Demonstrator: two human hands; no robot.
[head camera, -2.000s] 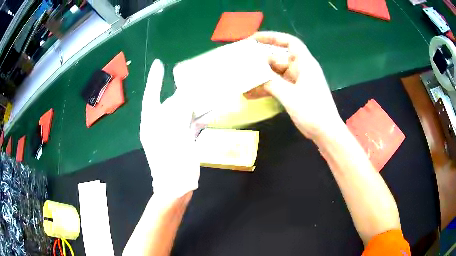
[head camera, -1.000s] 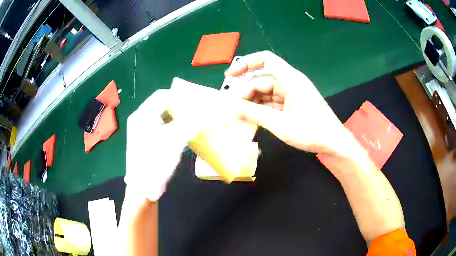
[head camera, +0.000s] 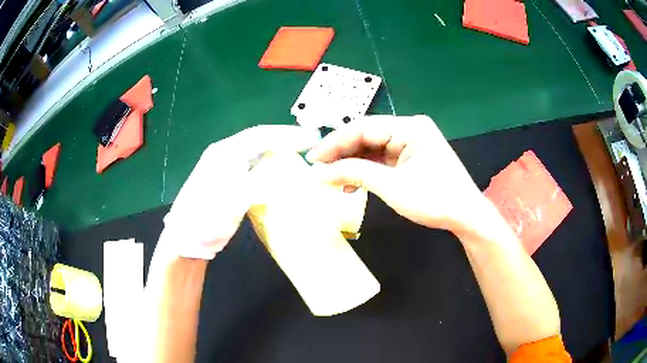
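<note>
My left hand (head camera: 230, 188), in a white glove, pinches the top of a label sheet (head camera: 323, 273). The sheet is pale with a yellow edge, curves down over the black mat and partly covers a cream-yellow label stack (head camera: 354, 213). My bare right hand (head camera: 404, 166) has thumb and forefinger together at the left fingertips; I cannot tell whether a sticker is between them. Just beyond both hands, a set-top box (head camera: 337, 96) lies on the green belt, its white underside with dark feet showing.
Red-orange foam pads (head camera: 296, 48) are spaced along the belt, one under a black box (head camera: 112, 122) at left. A red sheet (head camera: 528, 203) lies at right, near a tape dispenser (head camera: 630, 103). White strips (head camera: 124, 298), a yellow roll (head camera: 76, 293) and scissors (head camera: 76, 341) are at left.
The label sheet now hangs lower, towards me. My right hand has moved off the white box underside, which is now uncovered, and its fingertips have come to the left ones.
</note>
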